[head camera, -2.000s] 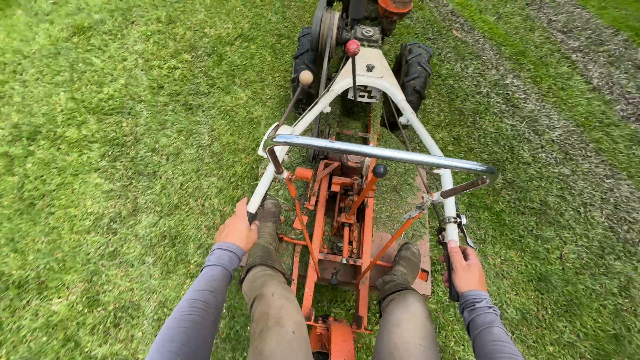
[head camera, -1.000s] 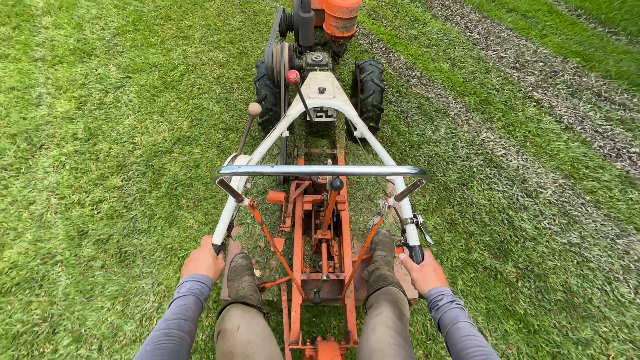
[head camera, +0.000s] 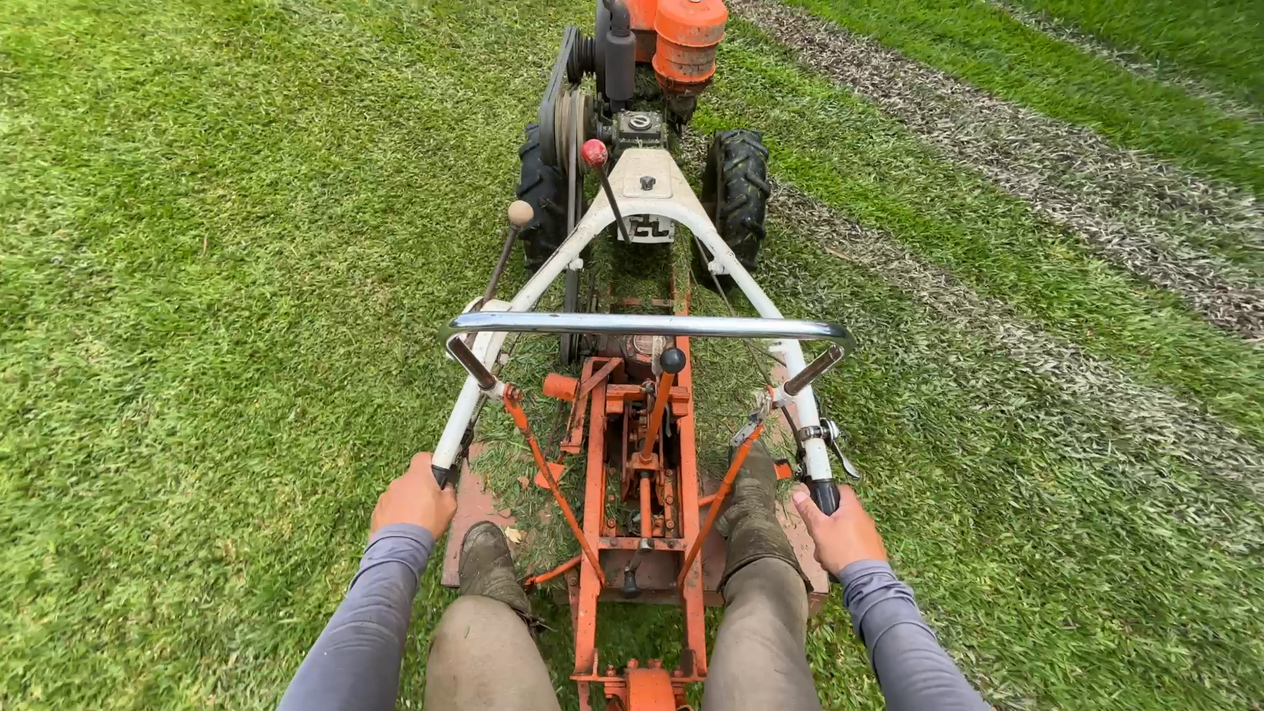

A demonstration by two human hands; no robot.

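My left hand is closed around the black grip at the end of the white handlebar of a two-wheeled walking tractor. On the other side my right hand grips the matching black handlebar grip, just below a metal hand lever. A chrome bar crosses above the handlebars. Between my legs runs an orange steel frame with a black-knobbed lever. Levers with a red knob and a beige knob stand farther forward. My boots rest on a reddish footplate.
Ahead are two lugged rubber tyres, the left and right, with a drive belt and an orange engine canister. Mown grass lies all around. Strips of dry clippings run diagonally on the right.
The tractor's front, at the right of the view two seconds ago, has swung left relative to the handlebars' view, and more of the orange engine shows. Both hands keep hold of the grips.
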